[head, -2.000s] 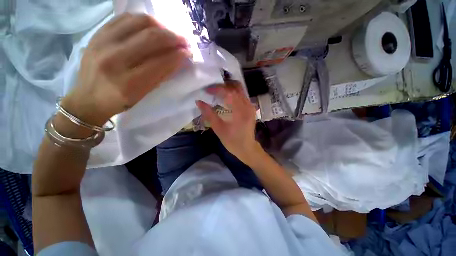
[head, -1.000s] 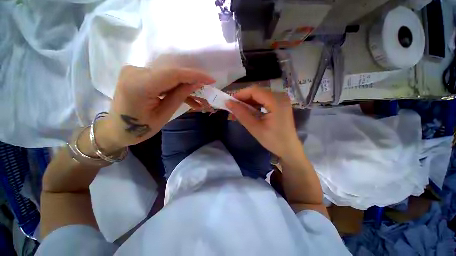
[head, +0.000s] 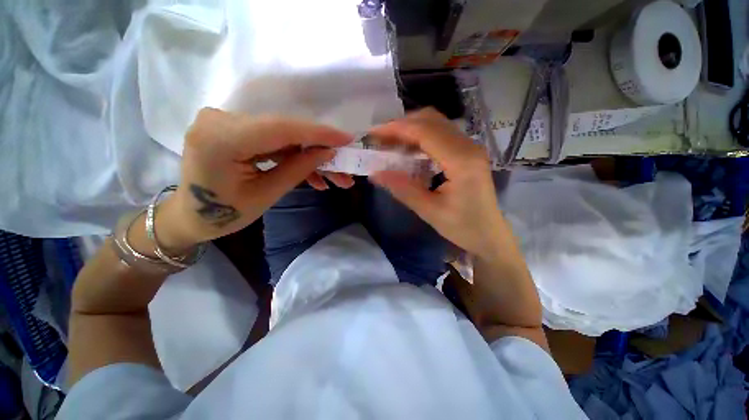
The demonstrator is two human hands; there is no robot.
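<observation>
A small white printed care label point(head: 351, 161) is stretched between my hands above my lap, at the front edge of the machine table. My left hand point(head: 246, 168) pinches its left end between thumb and fingers. My right hand point(head: 448, 176) is at its right end, thumb and fingers around it; the fingers are blurred. A white garment panel point(head: 312, 82) lies on the table behind my hands, glaring under the lamp. The sewing machine point(head: 509, 20) stands just right of it, partly cut off by the top edge.
Grey snips point(head: 526, 115) lie right of the machine front, beside a printed strip point(head: 604, 120). A white roll point(head: 628, 61) and a flat black rectangle point(head: 719, 41) are farther right. White pieces point(head: 608, 254) hang below the table. A blue crate point(head: 29, 295) is at lower left.
My hands came off the garment panel and came together over my lap, taking hold of the label. Since a second ago the label has turned more level, and my right fingers have shifted along it.
</observation>
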